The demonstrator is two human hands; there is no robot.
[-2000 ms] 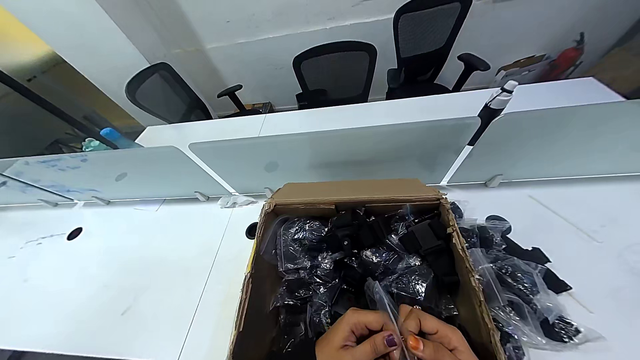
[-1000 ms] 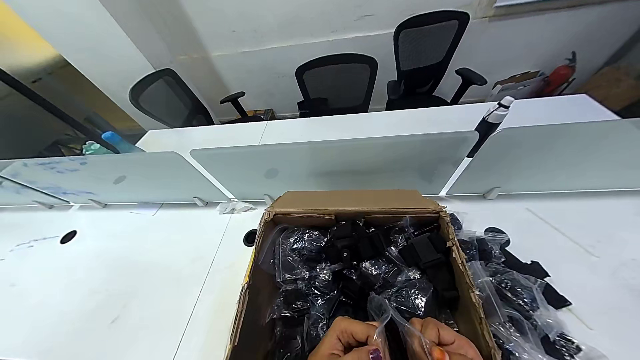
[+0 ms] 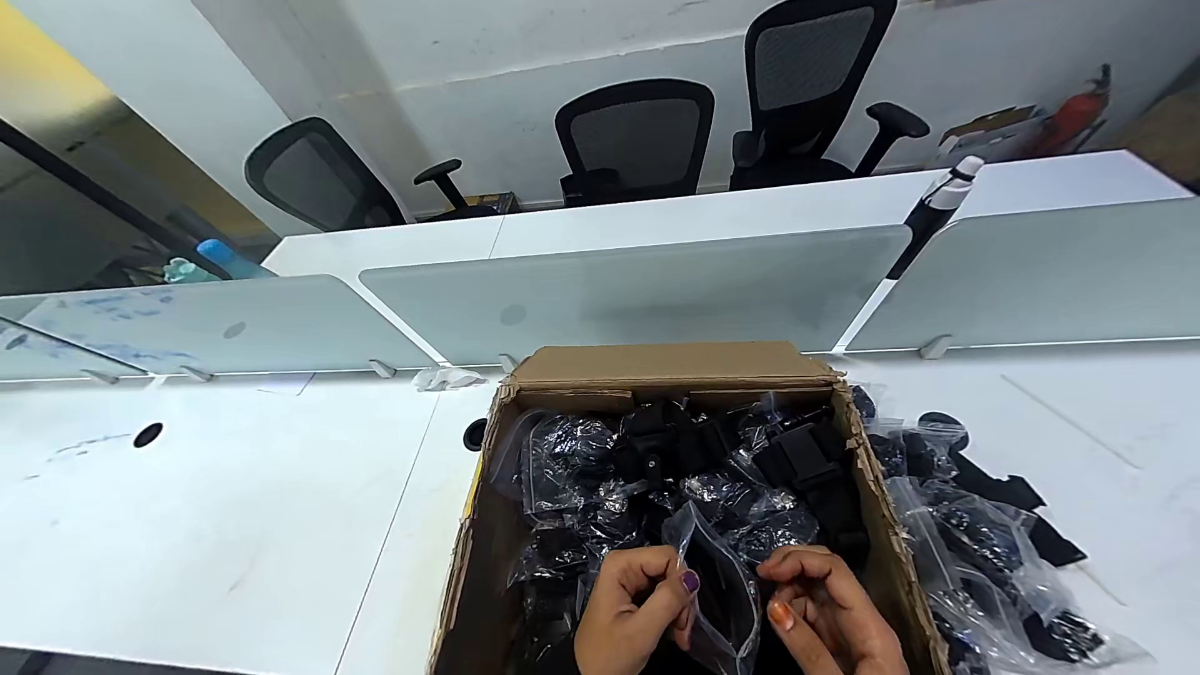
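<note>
A clear zip plastic bag (image 3: 717, 586) with its mouth spread apart is over the near part of an open cardboard box (image 3: 670, 364). My left hand (image 3: 637, 605) pinches the bag's left edge between thumb and fingers. Beside the bag's right edge is my right hand (image 3: 825, 609), its thumb and fingers apart, with nothing seen between them. Something black shows through the bag, but whether it is inside cannot be told. The box holds several bagged black items (image 3: 567, 459) and loose black plastic and strap-like parts (image 3: 802, 457).
More bagged black items (image 3: 984, 534) lie on the white desk (image 3: 234, 525) right of the box. A frosted glass partition (image 3: 647, 295) stands behind it, with a black-and-white object (image 3: 937, 211) at its right end. Several black mesh chairs (image 3: 637, 136) are beyond. Crumpled plastic (image 3: 448, 378) lies left of the box.
The bag's mouth, held narrow between both hands two seconds ago, is now spread wide. My right hand has let go of the bag's edge and its fingers have parted.
</note>
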